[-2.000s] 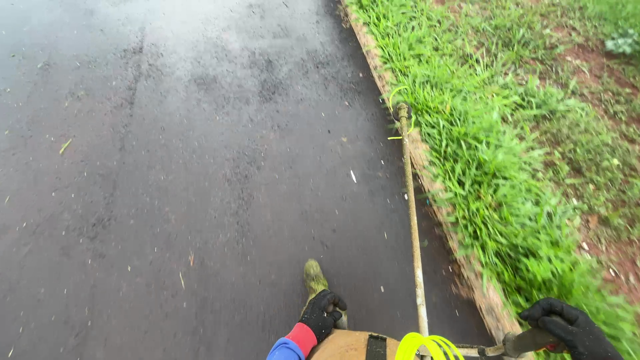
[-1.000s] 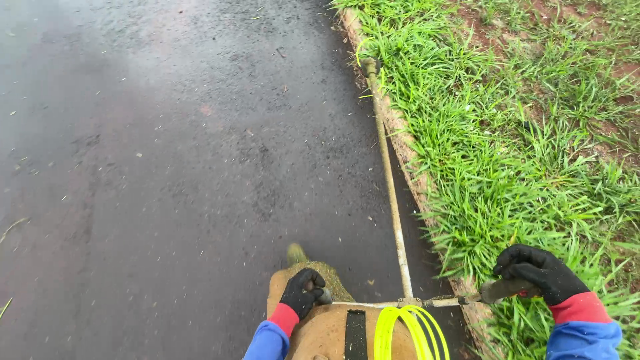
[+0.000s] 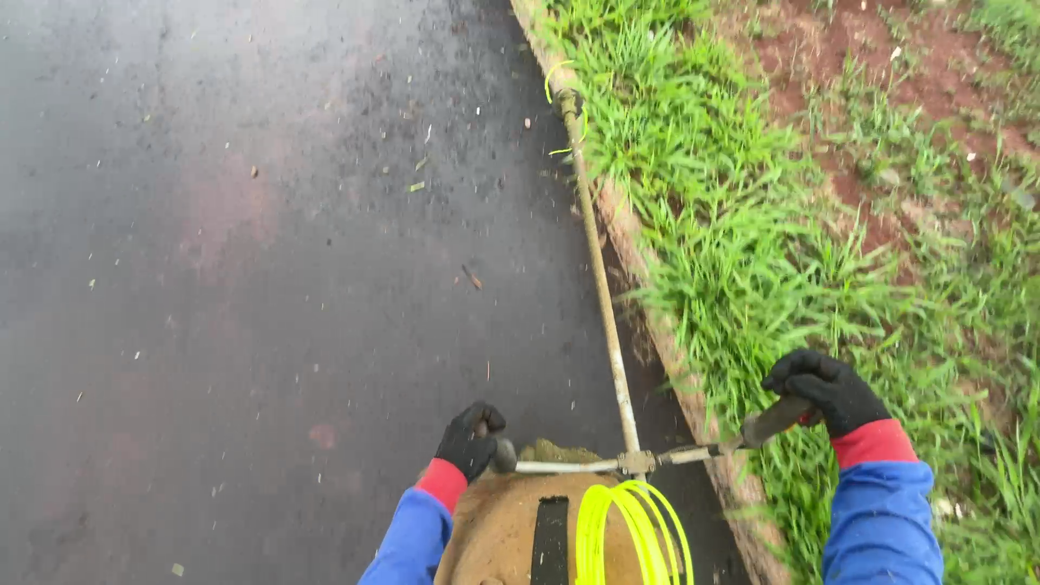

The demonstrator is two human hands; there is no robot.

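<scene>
Wearing a black glove, my left hand (image 3: 471,441) grips the left handle of a string trimmer's handlebar (image 3: 565,467). My right hand (image 3: 830,392), also gloved in black, holds the dark right-hand grip (image 3: 776,421). From the handlebar clamp the trimmer's shaft (image 3: 603,284) runs forward to the trimmer head (image 3: 568,102), which lies over the curb at the grass edge. Yellow-green line (image 3: 559,80) sticks out from the head. A coil of bright yellow trimmer line (image 3: 638,532) hangs in front of a tan apron (image 3: 504,528) with a black strap.
Dark wet asphalt (image 3: 268,325) with scattered clippings spreads on the left. A concrete curb (image 3: 642,248) stained with soil divides it from tall green grass (image 3: 731,268) on the right. Beyond the grass is bare reddish soil (image 3: 934,81).
The view has moved along the curb. Both sleeves show now; two seconds ago the right one was out of view. Both hands stay at the handlebar.
</scene>
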